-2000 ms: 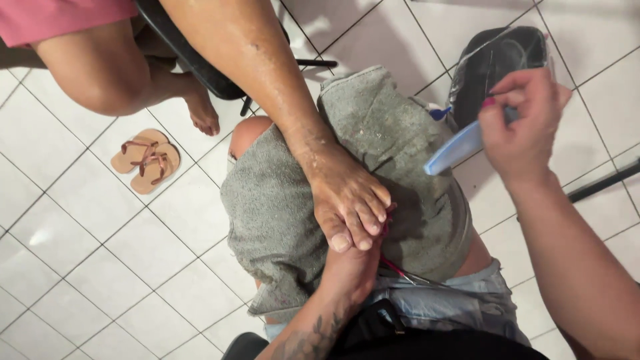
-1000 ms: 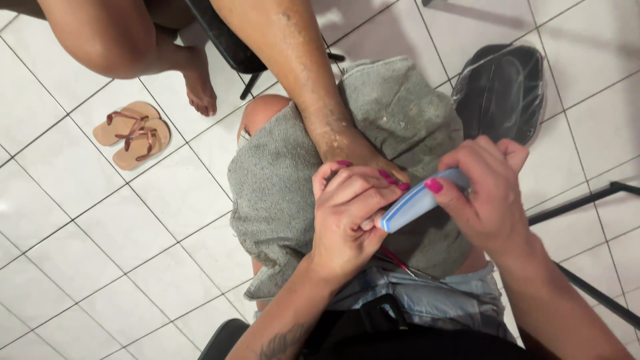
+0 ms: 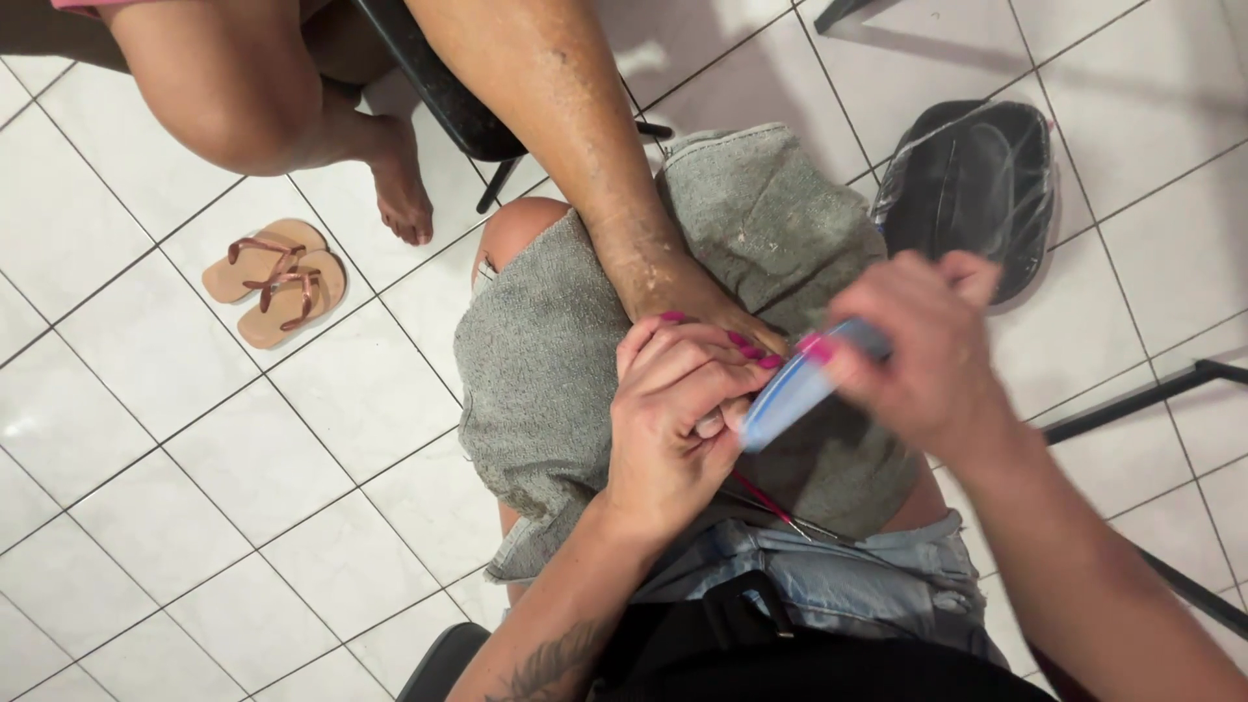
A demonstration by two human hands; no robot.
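Another person's bare foot (image 3: 697,297) rests on a grey towel (image 3: 546,361) spread over my lap. My left hand (image 3: 678,409) is closed around the front of that foot, its fingers over the toes; most of the toes are hidden. Between the thumb and fingers of my right hand (image 3: 912,351) is a blue nail file (image 3: 785,398), blurred, with its tip at the toes beside my left hand. A thin tool with a red handle (image 3: 765,497) lies on the towel below my left hand, partly hidden.
A black tray or basin (image 3: 965,195) in clear plastic stands on the tiled floor at the upper right. Flip-flops (image 3: 278,283) lie at the left, near the person's other foot (image 3: 402,185). A black chair seat (image 3: 458,97) is at the top, and black metal legs (image 3: 1141,400) cross the right side.
Two seconds ago the file was held away from the toes, which showed plainly. My left hand has come up over the toes, and the file has moved down to them.
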